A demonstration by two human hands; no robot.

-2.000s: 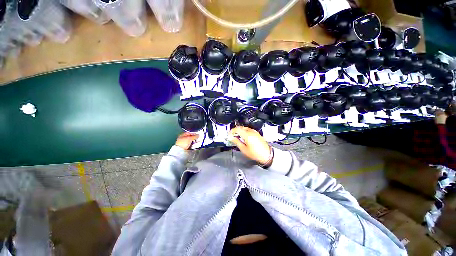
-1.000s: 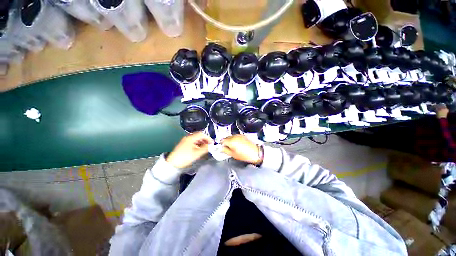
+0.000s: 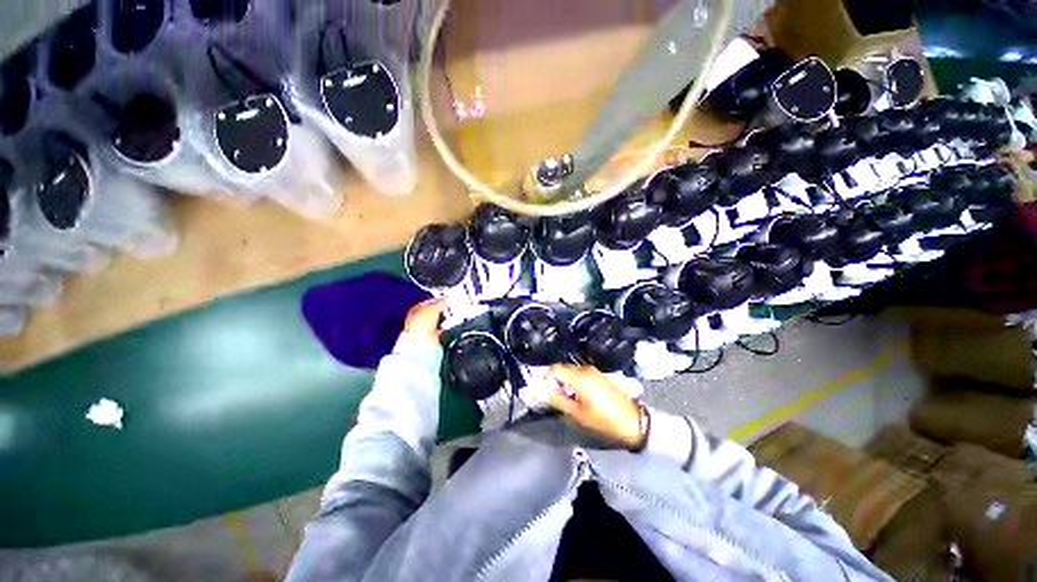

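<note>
Security cameras with black ball heads (image 3: 478, 364) and white brackets (image 3: 497, 276) stand in two long rows on the green mat, running to the right. My left hand (image 3: 425, 319) is at the left end, its fingertips at the bracket of the first back-row camera; its fingers are partly hidden. My right hand (image 3: 603, 406) is in front of the front row, near the second camera. A small white piece (image 3: 560, 389), perhaps a label or its backing, shows between its thumb and finger; it is blurred against the white brackets.
A dark purple cloth (image 3: 358, 318) lies left of the rows on the green mat (image 3: 193, 421). Bagged cameras (image 3: 252, 134) stand on the brown board (image 3: 375, 227). A pale hose loop (image 3: 500, 202) hangs over the back row. Cardboard cartons (image 3: 967, 495) are at lower right.
My hands were together on a small white piece in front of the rows; they are now apart, the left at the back row. The view has turned, showing more bagged cameras.
</note>
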